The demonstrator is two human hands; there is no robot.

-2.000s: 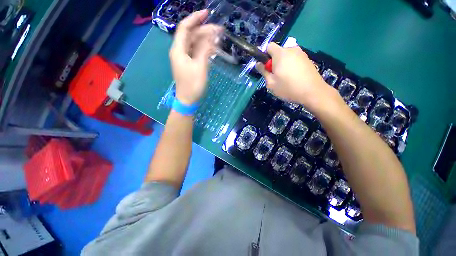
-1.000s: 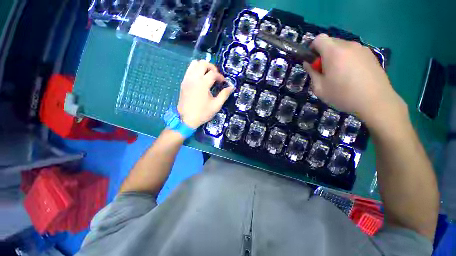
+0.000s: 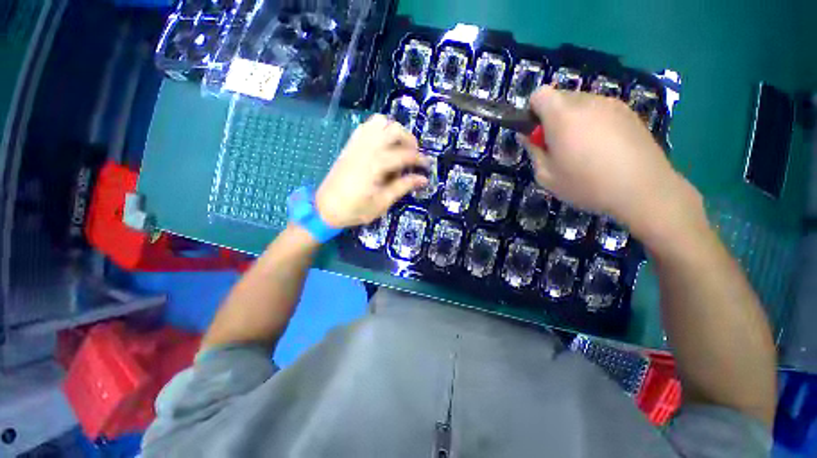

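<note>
The black blister tray [image 3: 502, 295] lies in front of me with rows of silvery modules in its pockets. My left hand [image 3: 374, 174] is over the tray's left side, fingertips at a module in the left column. Whether anything is pinched there is hidden. My right hand [image 3: 582, 143] grips the pliers [image 3: 488, 109], held over the upper rows. Their dark jaws point left and a bit of red handle shows at my fingers.
A clear small-cell tray [image 3: 269, 161] lies left of my left hand. Above it, a second black tray under a clear cover carries a white label [image 3: 253, 79]. A smartphone [image 3: 769, 139] lies at the right. Red plastic trays [image 3: 116, 371] are below the bench at left.
Both hands have moved from the upper left trays to the main tray since the first frame. Since the second, my left hand has shifted slightly and the pliers sit a little lower and further left.
</note>
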